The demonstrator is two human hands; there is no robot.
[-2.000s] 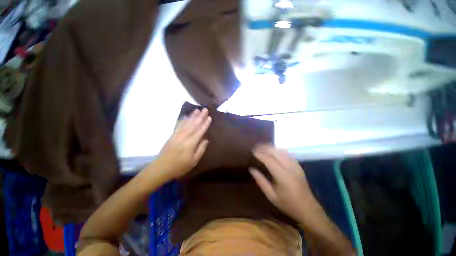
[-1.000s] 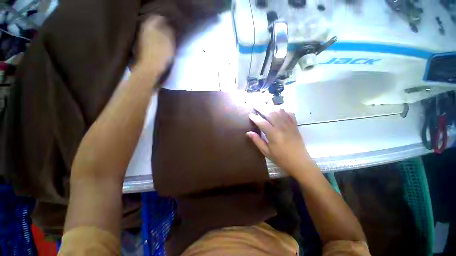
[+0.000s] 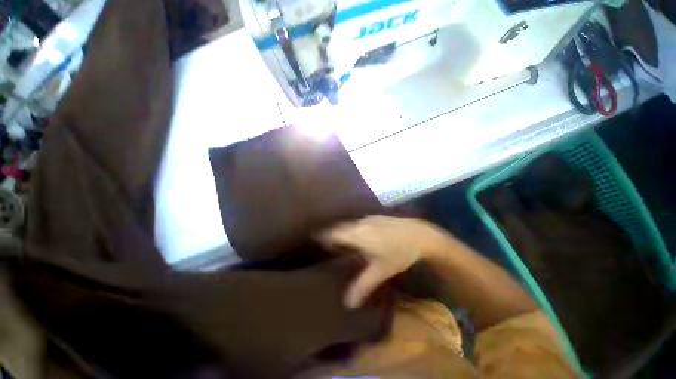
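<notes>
A small brown cut piece (image 3: 259,185) lies flat on the table, its top edge at the bright needle area of the sewing machine (image 3: 317,96). My right hand (image 3: 378,248) is at its lower edge by the table front, with brown cloth between fingers and thumb. A large brown garment panel (image 3: 111,133) hangs over the left of the table and stretches across my lap to my right hand. My left hand is not visible; a blurred, skin-toned shape shows at the lower left edge. Lamp glare hides the presser foot.
Scissors with red and black handles (image 3: 602,92) lie at the table's right end. A green basket (image 3: 534,292) with brown pieces is below the table at right. Mixed scraps (image 3: 15,144) are at the far left. The ruler-marked table edge (image 3: 452,181) runs in front.
The view has turned right. My right hand has moved from the needle area down to the cloth's lower edge. My left hand has left view, and the large panel now spreads across my lap.
</notes>
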